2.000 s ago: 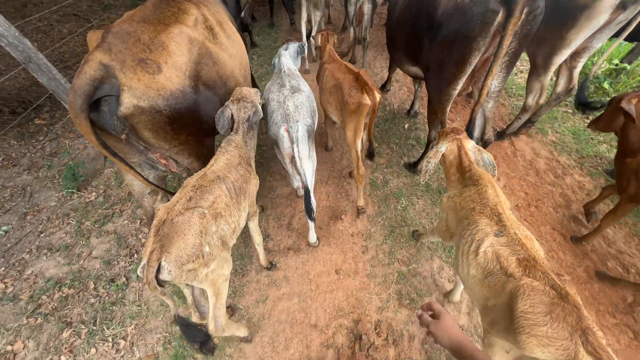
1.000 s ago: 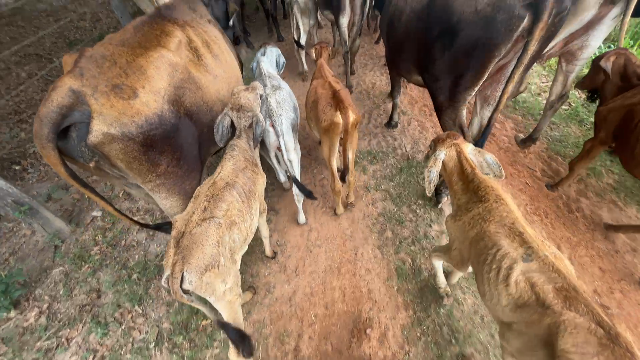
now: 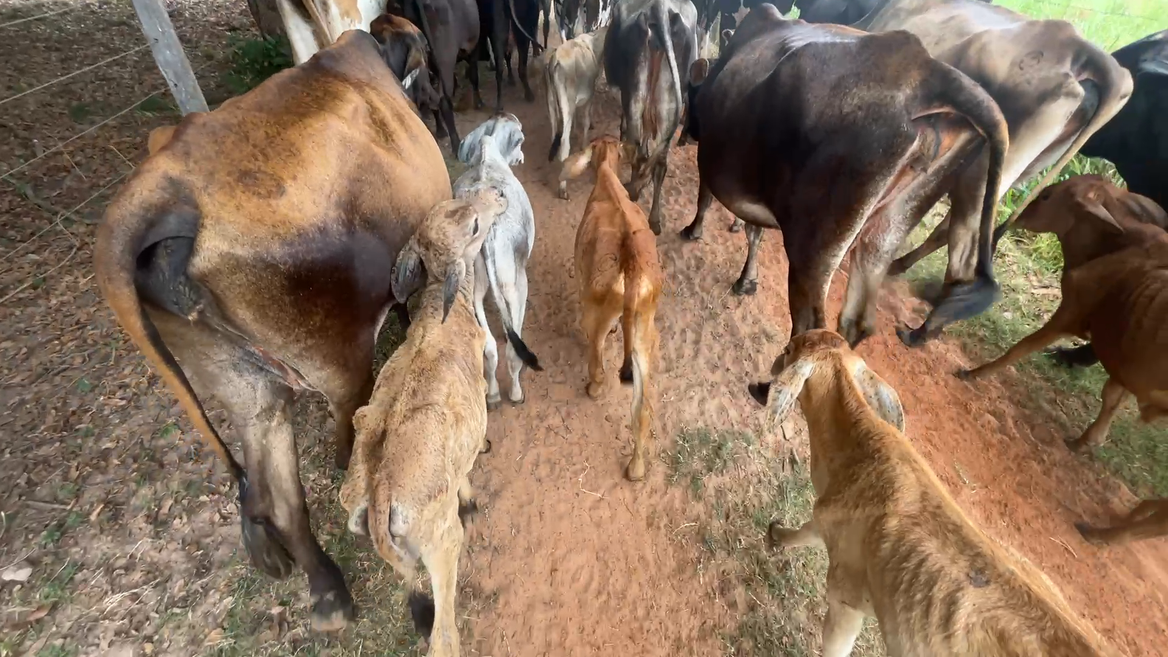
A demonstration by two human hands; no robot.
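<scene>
Neither of my hands shows at this moment. Close below the camera, a tan calf point(image 3: 922, 538) walks at the lower right, and another tan calf point(image 3: 424, 392) raises its head at centre left. A large brown cow point(image 3: 301, 192) stands beside that second calf. Between the two sides, a pale grey calf point(image 3: 507, 233) and a reddish-brown calf point(image 3: 618, 265) face away on the dirt track. To the right is a dark brown cow point(image 3: 821, 146), its tail hanging down.
A wire fence with a wooden post point(image 3: 171, 57) runs along the left. More cattle fill the track ahead. A red-brown calf point(image 3: 1127, 301) is at the right edge, near a pale grey-brown cow point(image 3: 1031, 91). Reddish bare dirt point(image 3: 584, 538) lies between grassy strips.
A hand seen at the lower right two seconds ago is out of view. The grey calf's tail hangs lower than a second ago, and the left tan calf's head is raised.
</scene>
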